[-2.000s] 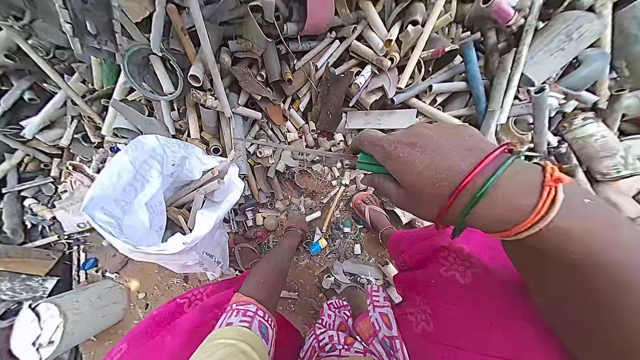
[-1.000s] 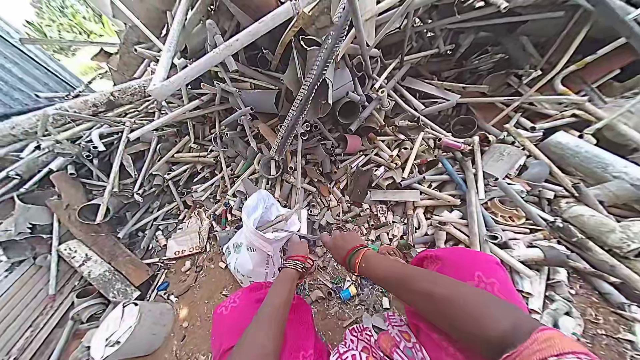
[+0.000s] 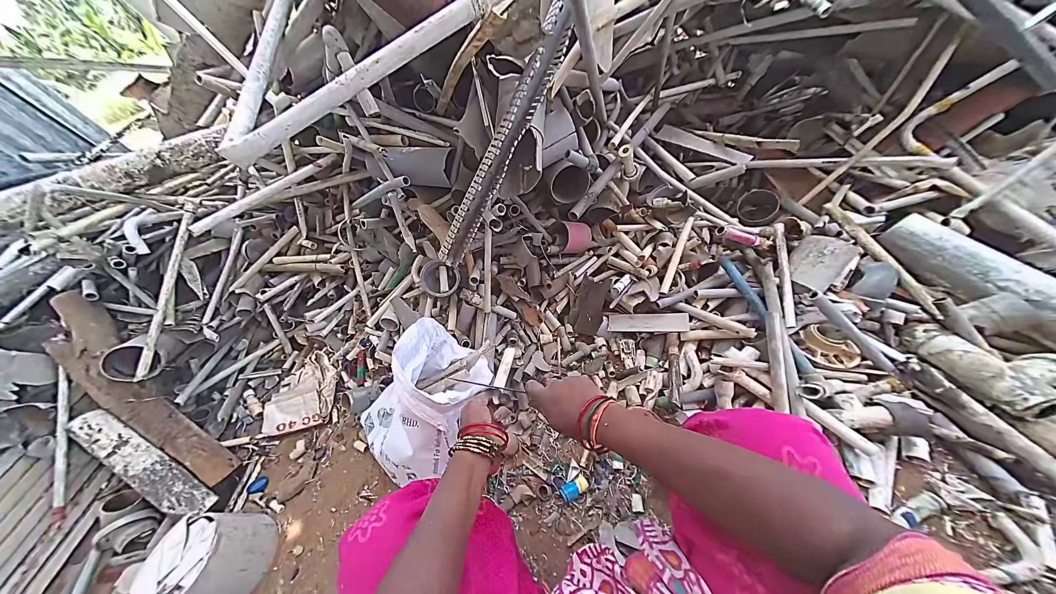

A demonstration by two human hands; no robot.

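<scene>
In the head view a white plastic sack (image 3: 412, 412) with printing stands before me, its mouth open and several pale broken pipe pieces (image 3: 454, 371) inside. My left hand (image 3: 478, 421), with red and gold bangles at the wrist, is at the sack's right side; its fingers are partly hidden, so its hold is unclear. My right hand (image 3: 565, 402), wearing red and orange bangles, is closed on the right end of a thin dark blade-like tool (image 3: 495, 386), which reaches left over the sack's mouth. The tool's handle is hidden in the fist.
A large heap of plastic pipe scraps (image 3: 528, 280) spreads ahead and to both sides. A blue and yellow piece (image 3: 571, 488) lies on the ground between my knees. Wider pipe pieces (image 3: 148, 396) and a white cloth (image 3: 177, 553) lie at the left.
The right hand was raised with the green-handled tool two seconds ago; it is now low beside the sack. The left hand has moved up to the sack's side. The view has tilted up.
</scene>
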